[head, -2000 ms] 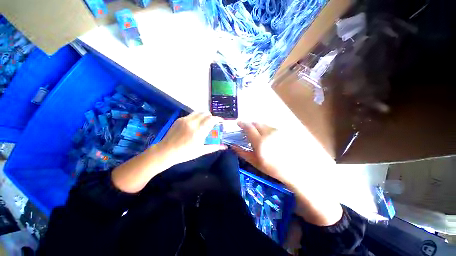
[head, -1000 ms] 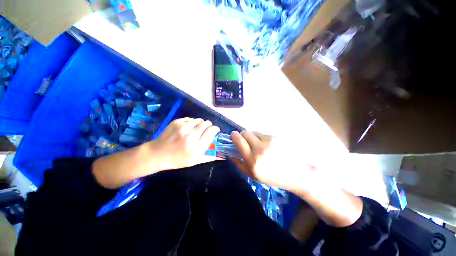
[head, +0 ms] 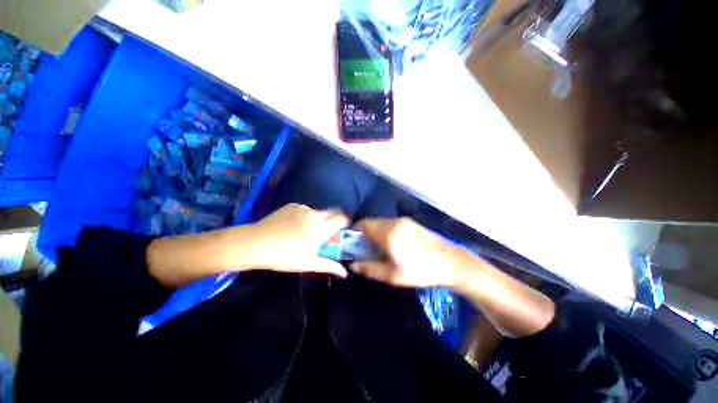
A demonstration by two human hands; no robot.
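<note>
A small retail pack [head: 337,245] with a blue end and an orange-red spot is held between both hands above my lap. My left hand [head: 303,240] grips its blue end. My right hand [head: 401,250] closes its fingers around its other, clear end. The fingers hide part of the pack, and whether a cable is inside cannot be told.
A smartphone [head: 364,83] lies on the white table [head: 472,169]. Pale cables in clear plastic [head: 433,27] lie behind it. A blue tote [head: 86,181] of packs stands at left, a small blue basket [head: 453,334] below the table. An open carton [head: 543,118] stands at right.
The view has shifted, so the phone and table sit higher in the picture. Both hands stay on the pack, now over the lap, clear of the table edge. My right fingers have closed further around it.
</note>
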